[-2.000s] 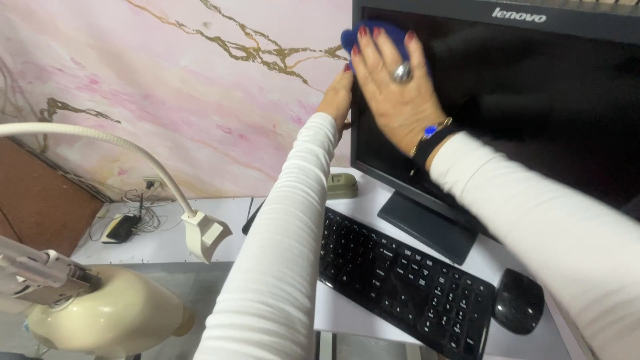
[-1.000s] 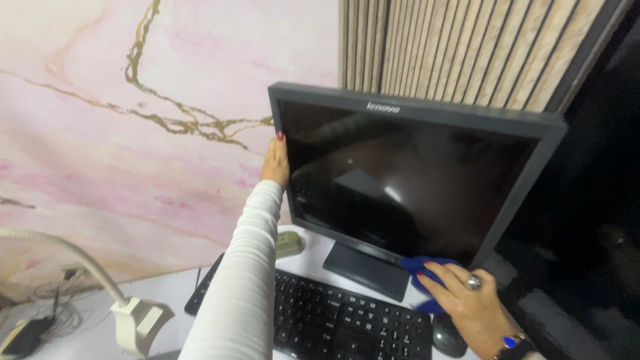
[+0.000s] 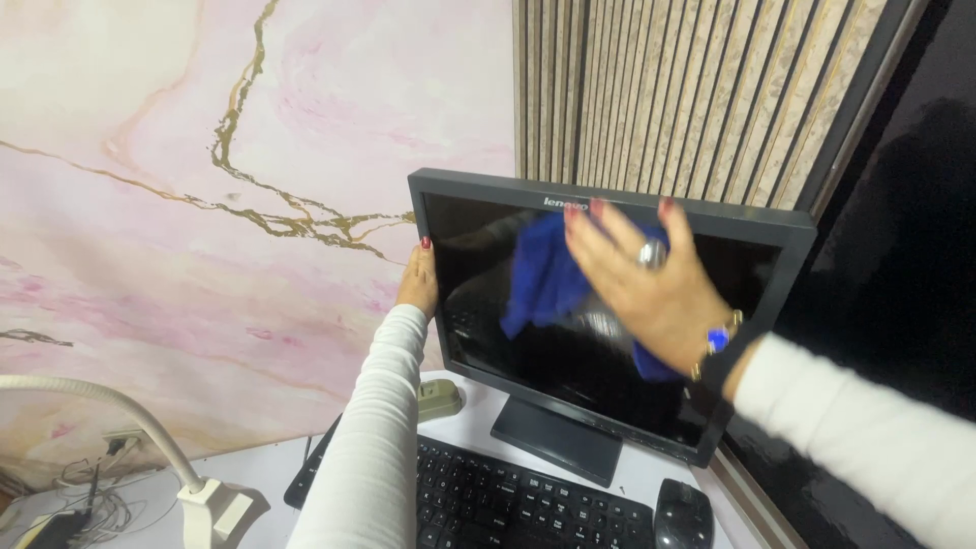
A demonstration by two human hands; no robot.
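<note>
A black Lenovo monitor (image 3: 488, 343) stands on the white desk, its screen dark. My left hand (image 3: 418, 280) grips the monitor's left edge, thumb at the front and the other fingers mostly hidden. Spread over the upper middle of the screen, my right hand (image 3: 644, 286) presses a blue cloth (image 3: 541, 271) against the glass. The cloth hangs out to the left of the fingers and shows again below the palm. This hand is slightly blurred and wears a ring, a bracelet and a black band.
A black keyboard (image 3: 526, 503) and a black mouse (image 3: 684, 515) lie before the monitor stand (image 3: 557, 441). An olive-green object (image 3: 438, 399) sits behind my left forearm. At left are a cream gooseneck arm (image 3: 126, 408) and tangled cables (image 3: 99, 499). A glossy dark panel (image 3: 884, 305) borders the right.
My right hand and the cloth have moved from the screen's lower right up to its upper middle. Two seconds ago they were at its upper left corner. My left hand stays on the left edge.
</note>
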